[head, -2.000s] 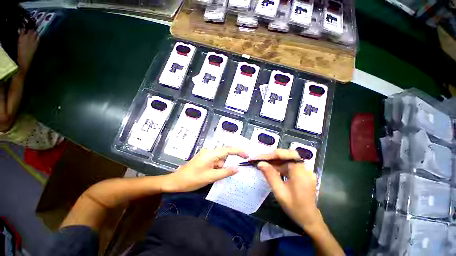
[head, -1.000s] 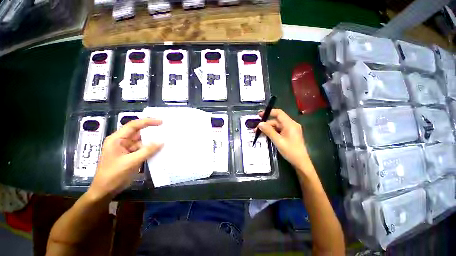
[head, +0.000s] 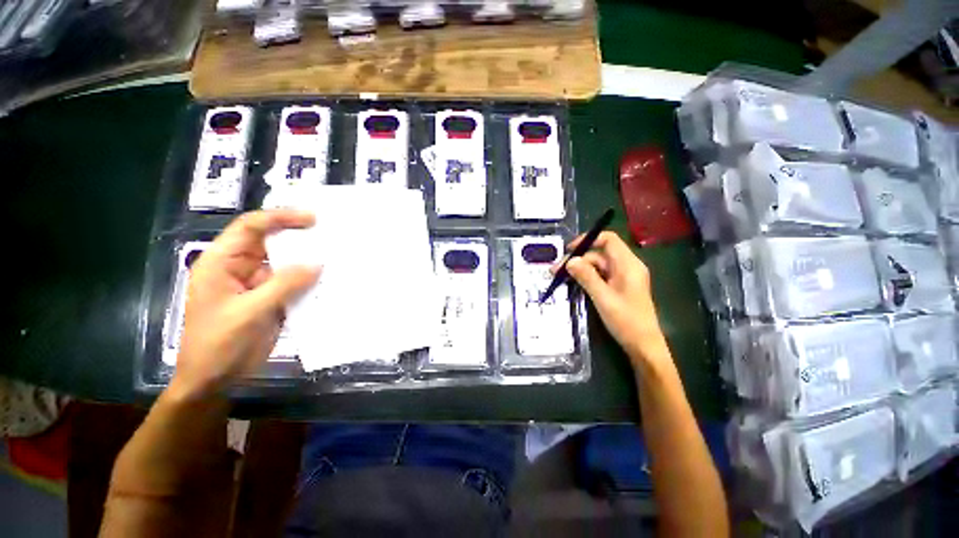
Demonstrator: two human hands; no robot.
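Note:
My left hand (head: 237,299) holds a plain white sheet (head: 363,278) by its left edge, over the front row of the clear tray (head: 408,227). The sheet hides parts of several covers. My right hand (head: 615,282) holds thin black tweezers (head: 580,252) like a pen. Their tip is over the front right white cover (head: 544,326); I cannot tell if it touches. White covers with dark ovals at the far end lie in two rows. Any small piece at the tip is too small to tell.
A wooden board (head: 421,65) with more trays on it lies behind the tray. A red flat object (head: 654,197) lies right of the tray. Stacked trays of bagged parts (head: 831,278) stand at the right. More clear plastic trays (head: 100,42) show at the far left.
The view has swung right from the first frame. My right hand has moved from the sheet to the front right cover. Since the second frame, the sheet has shifted slightly away from me.

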